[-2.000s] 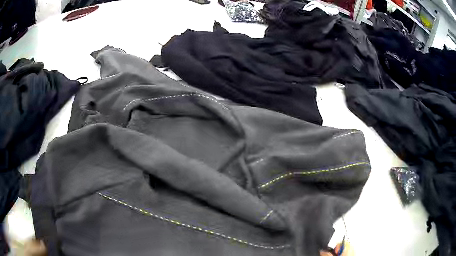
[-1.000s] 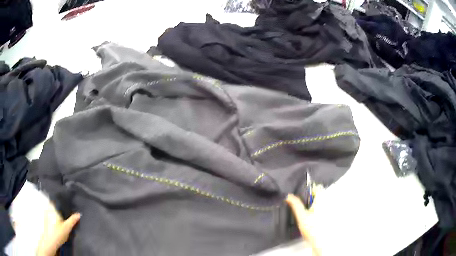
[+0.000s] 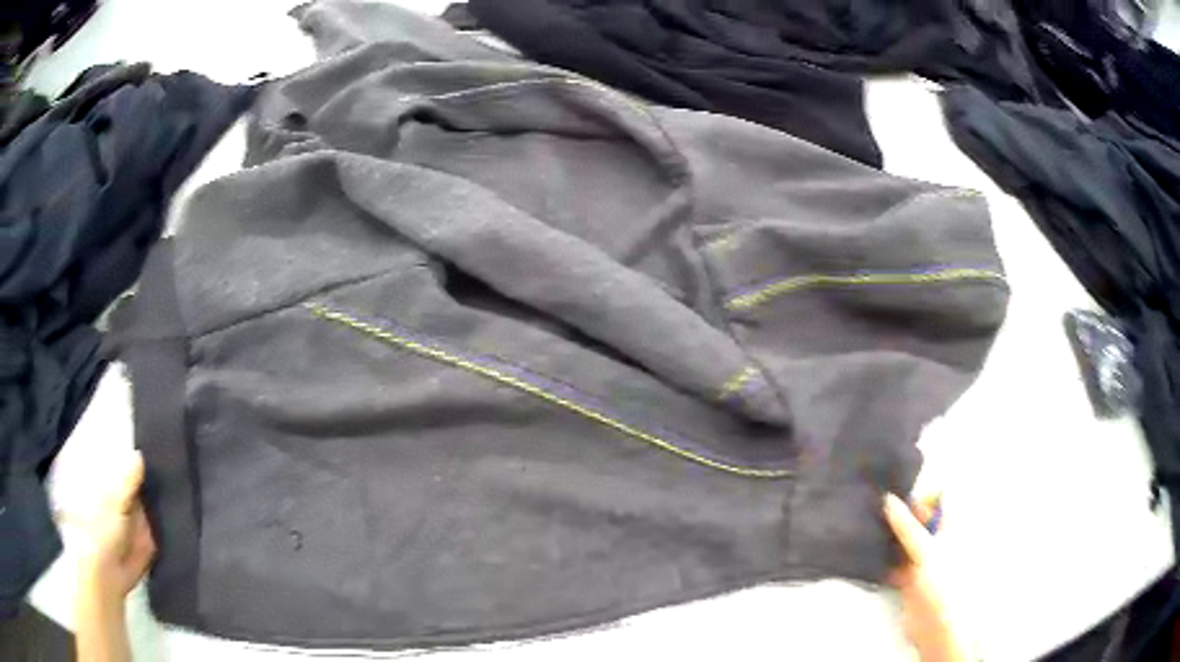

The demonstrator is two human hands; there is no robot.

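A charcoal-grey garment (image 3: 492, 517) lies spread in front of me, with yellow seam lines and a sleeve folded across its middle. A darker, smooth band (image 3: 166, 479) runs down its left edge. My left hand (image 3: 114, 537) holds the garment at this band; its fingers are partly hidden. My right hand (image 3: 912, 550) holds the garment's lower right edge. A small blue part of the thread snips (image 3: 933, 520) shows at my right hand; the blades are not visible.
Dark garments are heaped at the left (image 3: 91, 220), and black garments lie at the far side (image 3: 725, 58) and right (image 3: 1100, 194). A small shiny plastic bag (image 3: 1103, 362) lies on the white table (image 3: 1035, 517) at the right.
The garment's near part is now flattened and its lower edge shows. My left hand has moved up to the band. My right hand has moved right, and the snips' blades no longer show.
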